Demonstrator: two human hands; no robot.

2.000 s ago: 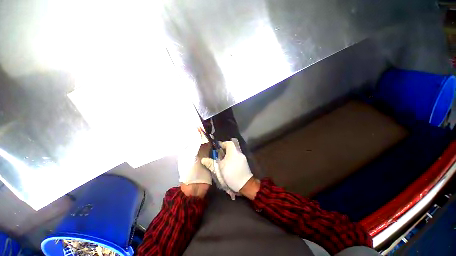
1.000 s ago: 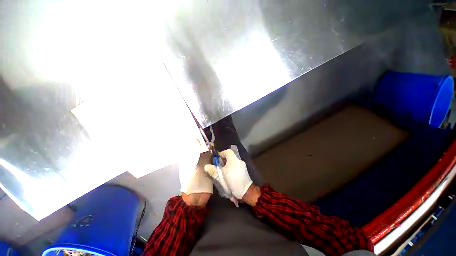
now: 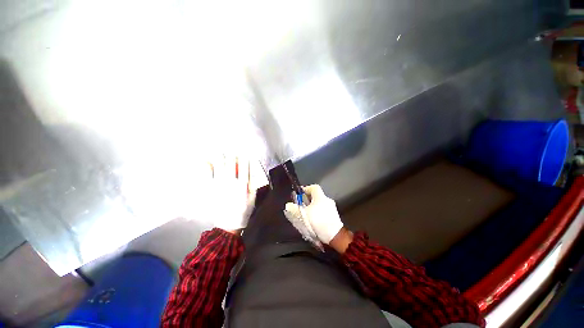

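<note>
My right hand (image 3: 323, 214), in a white knit glove, is closed around scissors (image 3: 299, 195) with dark blades and blue near the pivot. The blades point up toward the bench edge. My left hand (image 3: 243, 208), also white-gloved, is at the front edge of the shiny metal bench (image 3: 320, 125), left of the scissors. Glare washes out its fingers and whatever lies under or in them. Thin orange-red marks (image 3: 237, 168) show in the glare just above it.
A blue bucket (image 3: 121, 291) stands below the bench at lower left. Another blue bucket (image 3: 519, 150) lies tilted at right, beside a brown flat board (image 3: 422, 205) on a dark blue surface. A red curved edge (image 3: 531, 256) runs along the lower right.
My hands have moved apart: the left up and left into the glare, the right to the right with the scissors. The white sheet's outline beside my left hand is no longer distinct.
</note>
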